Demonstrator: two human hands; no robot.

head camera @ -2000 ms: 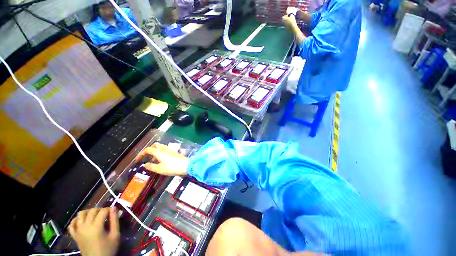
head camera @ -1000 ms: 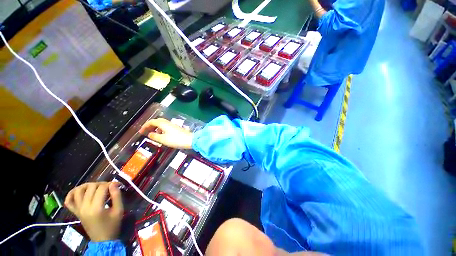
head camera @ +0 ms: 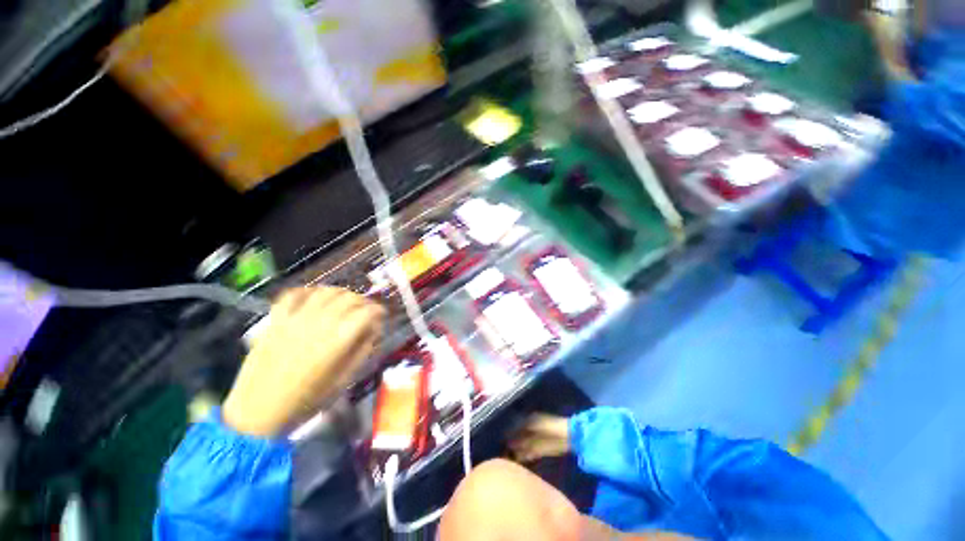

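Note:
The frame is blurred. A clear blister tray [head camera: 593, 322] lies in front of me with several red-edged black handheld units, most with white labels. One unit with an orange screen [head camera: 400, 407] lies at the near end, a white cable [head camera: 394, 497] at its lower end. Another orange-lit unit [head camera: 425, 257] lies at the tray's far side, with a white cable crossing the view over it. My left hand [head camera: 307, 354] is over the tray's left end, fingers curled; its underside is hidden. My right hand [head camera: 540, 436] is low beside the tray's near edge, small and blurred, its fingers unclear.
A second tray of units [head camera: 688, 143] stands at the back right. A black scanner [head camera: 593, 201] lies between the trays. A monitor [head camera: 286, 85], yellow sticky note [head camera: 492, 124] and green-screened device [head camera: 252, 266] are behind. A person in a blue smock [head camera: 921, 159] and a blue stool [head camera: 815, 264] are right.
The view has swung left. My right hand has left the tray's far side and dropped to its near edge. My left hand still hovers at the tray's left end.

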